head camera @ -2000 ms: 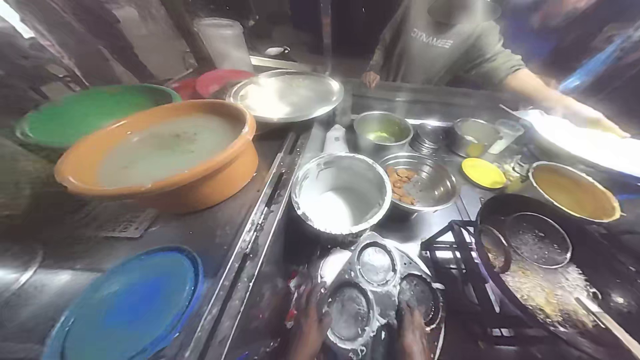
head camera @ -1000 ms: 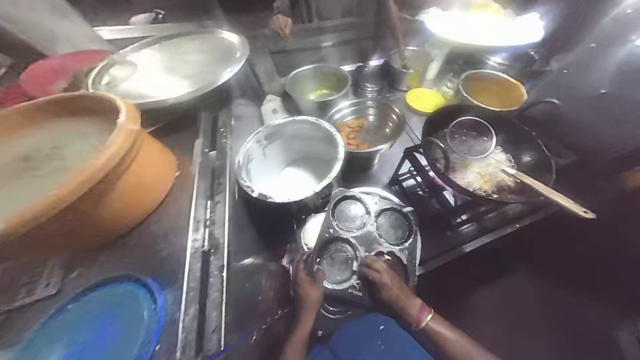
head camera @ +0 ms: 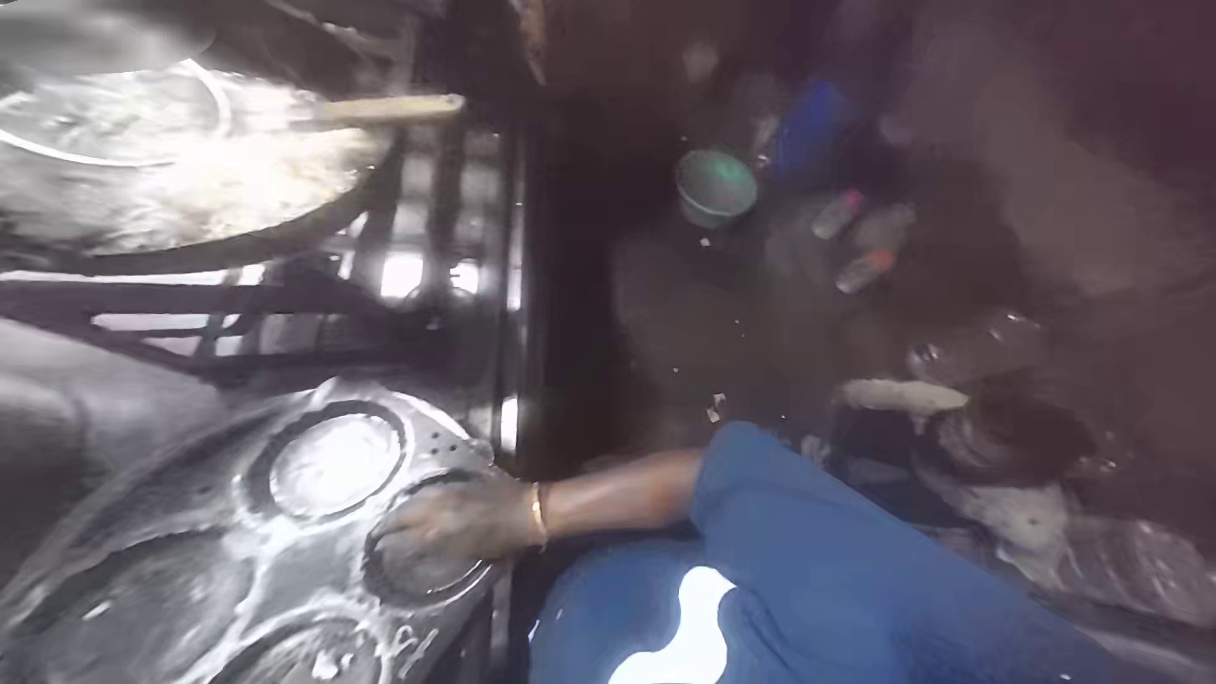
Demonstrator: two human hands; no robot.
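A dark metal pan with several round wells [head camera: 304,570] fills the lower left of the head view, with whitish batter or residue around its wells. My right hand [head camera: 456,521], with a bangle at the wrist, reaches over the right-hand well and rests on or just above it. Blur hides the fingers, so I cannot tell whether they grip anything. One well [head camera: 337,465] above and left of the hand looks bright white inside. My left hand is out of view.
At the upper left, a wok [head camera: 218,233] holds frying food, a wire strainer [head camera: 223,104] and a wooden handle [head camera: 394,109]. Below it is the black burner stand [head camera: 285,323]. Beyond the counter edge [head camera: 518,332], a green bowl [head camera: 717,187], bottles and plastic litter lie on the floor.
The view has swung right and down, much closer to the pan. My left hand, seen at the pan's side earlier, has left the frame. My right hand is still at the right-hand well.
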